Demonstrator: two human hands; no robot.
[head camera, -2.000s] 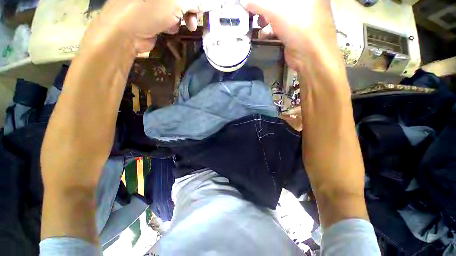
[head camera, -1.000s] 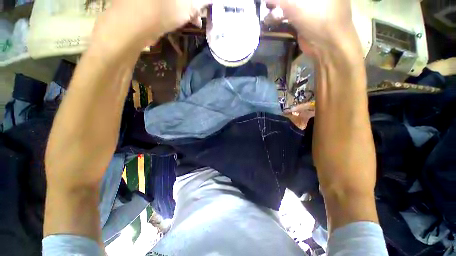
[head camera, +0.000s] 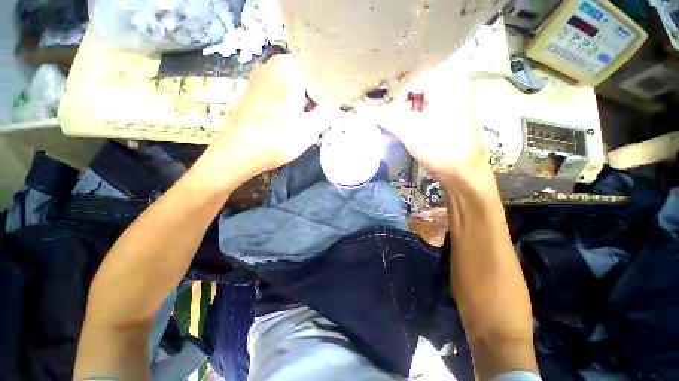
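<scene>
A dark navy denim garment (head camera: 350, 279) with a paler grey-blue inner side hangs from the machine over the wearer's lap. The cream sewing machine head (head camera: 372, 45) is above it, with a glowing white round lamp (head camera: 352, 156) under it. My left hand (head camera: 279, 111) is at the left side of the head, overexposed, its fingertips near the lamp. My right hand (head camera: 432, 123) is at the right side, also overexposed. The work area between the hands is washed out by glare, so what the fingers touch is hidden.
A translucent bag of pale pieces (head camera: 160, 22) and white scraps (head camera: 242, 37) lie on the tabletop (head camera: 97, 97) at left. A control panel (head camera: 584, 37) and a grey slotted box (head camera: 552, 145) are at right. Denim piles (head camera: 45, 260) flank both sides.
The view has tilted up, so the machine head, bag and control panel now show. The hands and lamp appear lower in the picture. The garment keeps much the same shape.
</scene>
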